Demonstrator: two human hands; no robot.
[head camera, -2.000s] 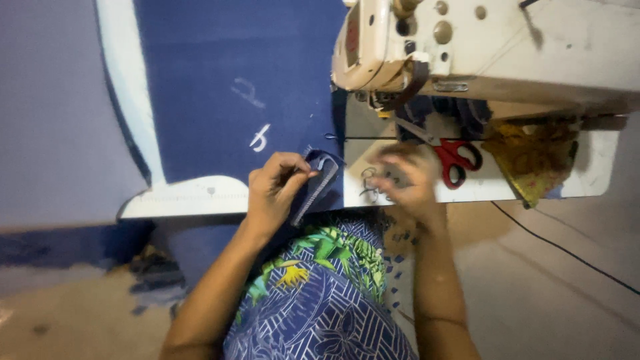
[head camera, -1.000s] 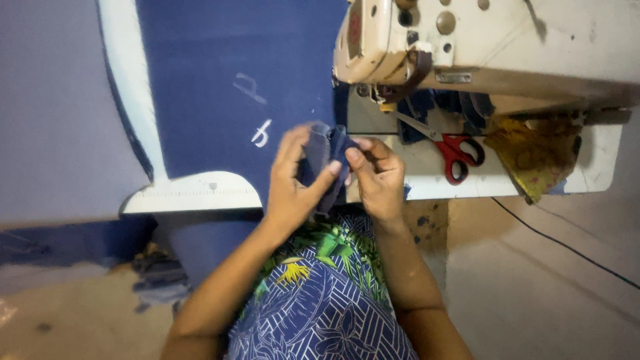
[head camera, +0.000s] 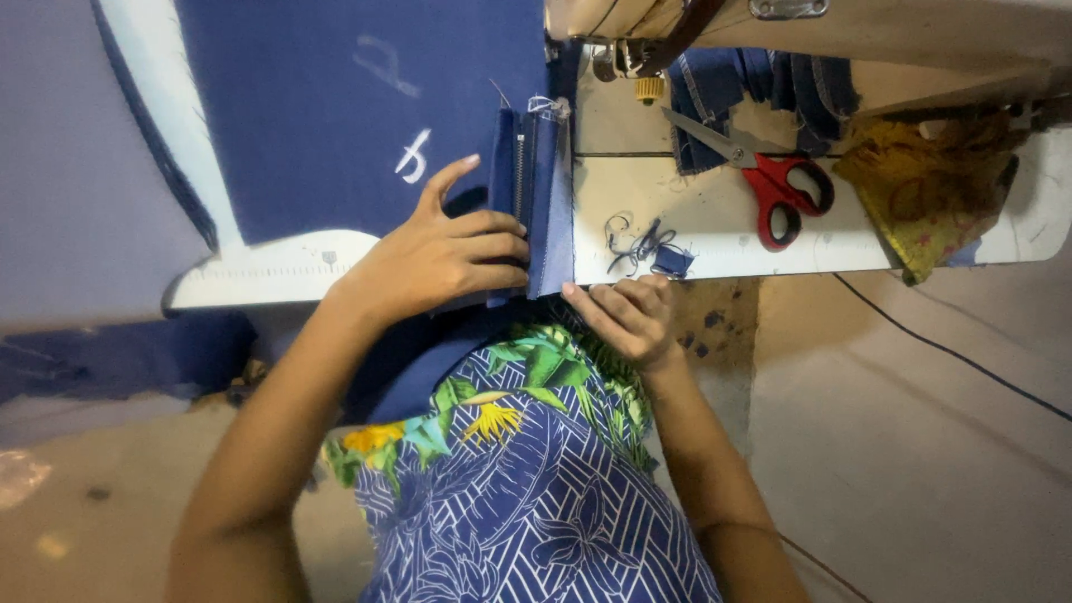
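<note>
A narrow navy fabric piece with a metal zipper (head camera: 520, 172) lies lengthwise at the table edge, over a large navy cloth (head camera: 310, 109) with chalk marks. My left hand (head camera: 444, 260) rests flat on its left side, fingertips beside the zipper, thumb spread away. With curled fingers, my right hand (head camera: 628, 314) touches the lower right corner of the piece with its index fingertip. Whether it pinches the fabric is hidden. White threads hang at the piece's top end. Thread scraps and a small navy scrap (head camera: 672, 261) lie just above my right hand.
Red-handled scissors (head camera: 775, 184) lie partly spread on the white sewing table (head camera: 628, 201). Above is the sewing machine (head camera: 879, 33), with navy cut pieces (head camera: 712, 84) beneath it. A yellow-brown cloth (head camera: 934, 193) hangs over the front edge at right. A dark cable runs at lower right.
The fabric piece, earlier folded between both hands, now lies spread on the table with its zipper showing. My left hand has flattened onto it; my right hand has moved to its lower right corner.
</note>
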